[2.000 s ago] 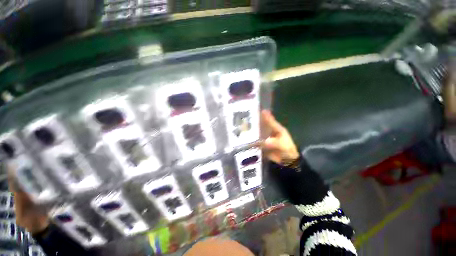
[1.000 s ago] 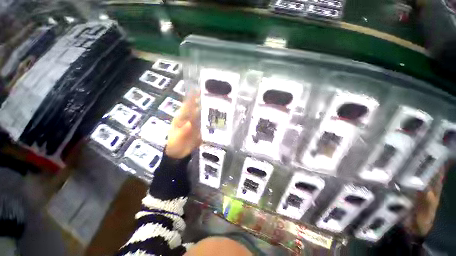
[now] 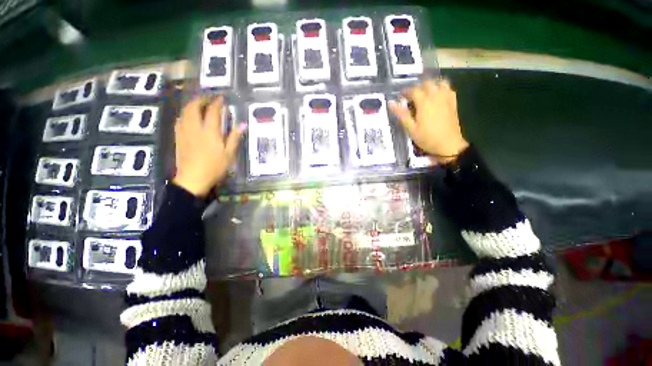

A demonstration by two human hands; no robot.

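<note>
A clear blister tray (image 3: 239, 94) lies on the bench in front of me, with two rows of white handset backs, each with a dark oval at its far end. My left hand (image 3: 204, 143) is over the near-left pocket and mostly covers the handset (image 3: 230, 120) there. My right hand (image 3: 434, 121) is over the near-right pocket, where the lower end of a handset (image 3: 418, 154) shows. The fingers of both hands are bent down over these pockets. Whether they grip the handsets or only touch them cannot be told.
A filled side tray (image 3: 80, 175) with white backs lies at the left, beside my left forearm. The plastic-covered work mat (image 3: 336, 229) lies between the tray and my body. Red plastic items (image 3: 597, 263) are below at the right.
The tray was held up and tilted between both hands; it now lies flat on the bench. Both hands have moved from its side edges onto its near outer pockets.
</note>
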